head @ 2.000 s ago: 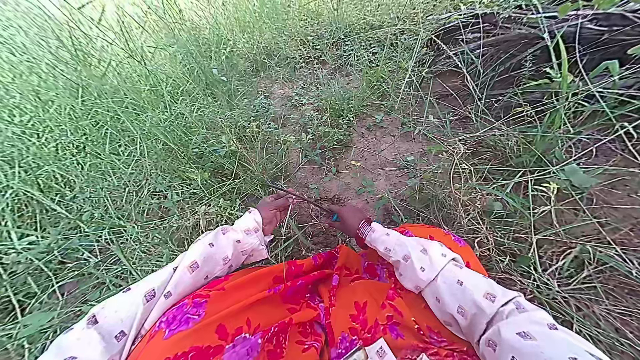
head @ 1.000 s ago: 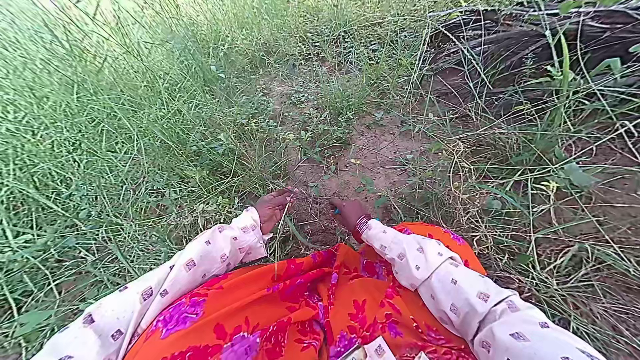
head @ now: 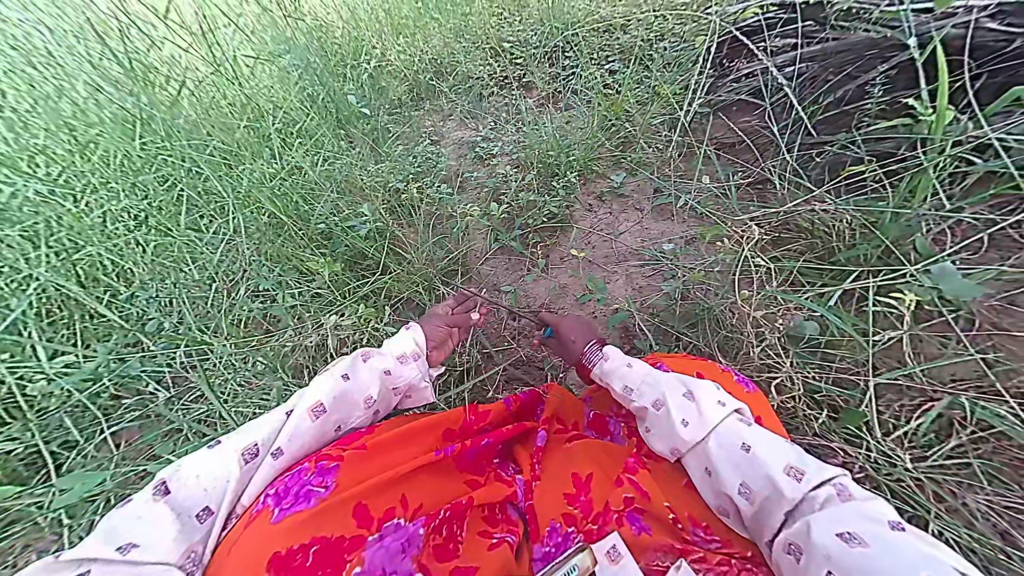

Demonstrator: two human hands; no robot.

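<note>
My right hand [head: 570, 336], with bangles at the wrist and a blue-green spot by the fingers, is closed on one end of a thin dark tool [head: 502, 306], perhaps a sickle; its exact kind cannot be told. The tool's thin length slants up and left toward my left hand [head: 452, 324], whose fingers are curled near its far end. Whether they grip blades of grass is too small to tell. Below both hands, orange floral cloth [head: 496, 488] covers my lap.
Tall green grass [head: 160, 208] grows on the left. A patch of bare soil [head: 632, 240] lies ahead of my hands, with small weeds around it. At the upper right is a dark heap of dry stalks or branches [head: 832, 80]. A gold-edged object [head: 572, 562] shows at the bottom edge.
The thin dark tool, hard to see one second ago, shows clearly again between my hands, much as two seconds ago. Both hands stay in nearly the same place.
</note>
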